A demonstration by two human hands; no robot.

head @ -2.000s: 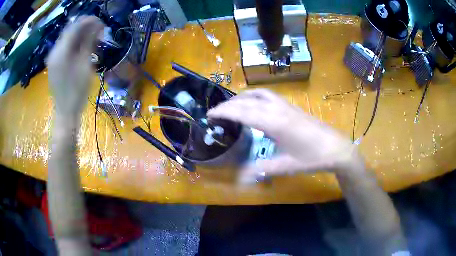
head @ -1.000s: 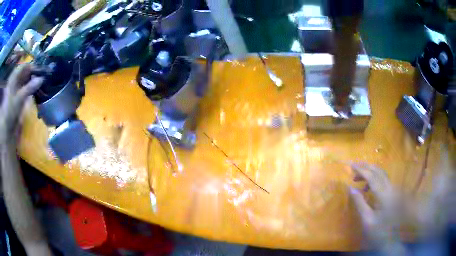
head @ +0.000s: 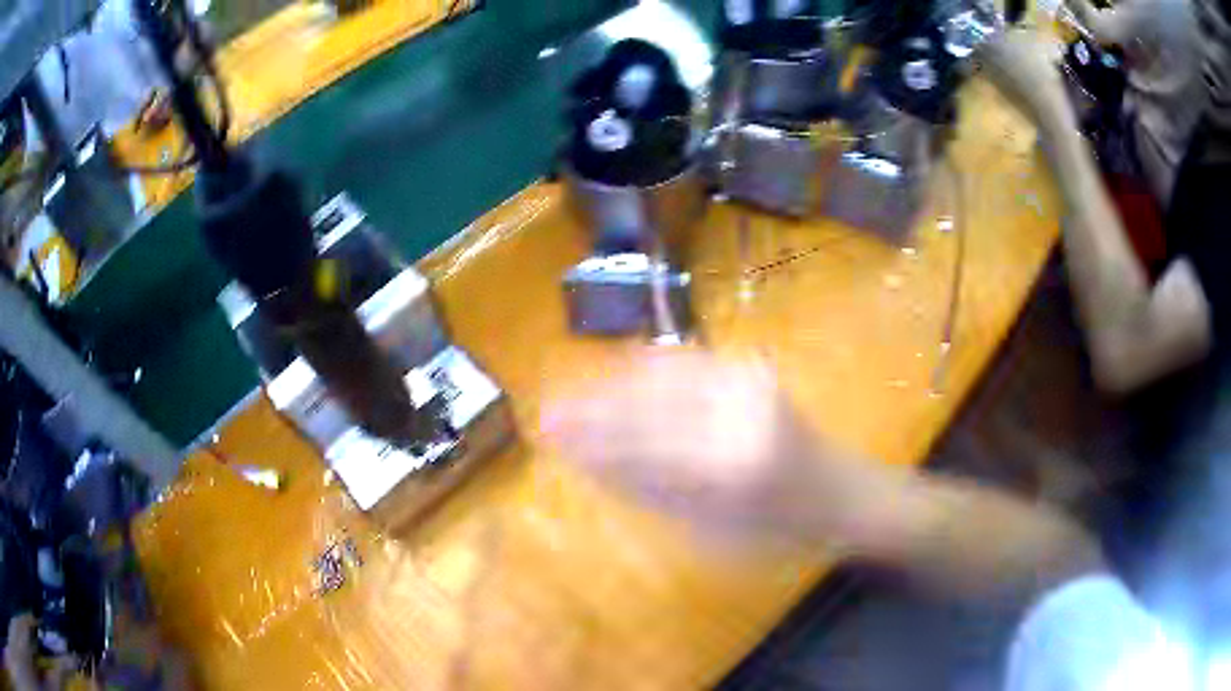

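My right hand (head: 675, 425) is a blur over the middle of the bench, its forearm coming from the lower right. I cannot tell its fingers apart or whether it holds anything. My left hand is not recognisable in view. Beyond my right hand stands a camera housing (head: 624, 203) with its round black open end up, a grey finned box (head: 608, 297) at its foot and a thin lead beside it. The electric screwdriver (head: 317, 317), dark with a yellow band, hangs over the silver-white screw feeder (head: 405, 459) on the left.
More camera units (head: 864, 122) stand at the back right. A loose pile of screws (head: 335, 564) and a white plug (head: 263, 477) lie near the feeder. Dark units crowd the left edge. The green belt (head: 473, 122) runs behind. Another person's arm (head: 1100, 257) reaches in at right.
The view has swung right. The housing with two antennas, in front of me two seconds ago, is gone from there. My left hand has left view. My right hand is near the waiting units.
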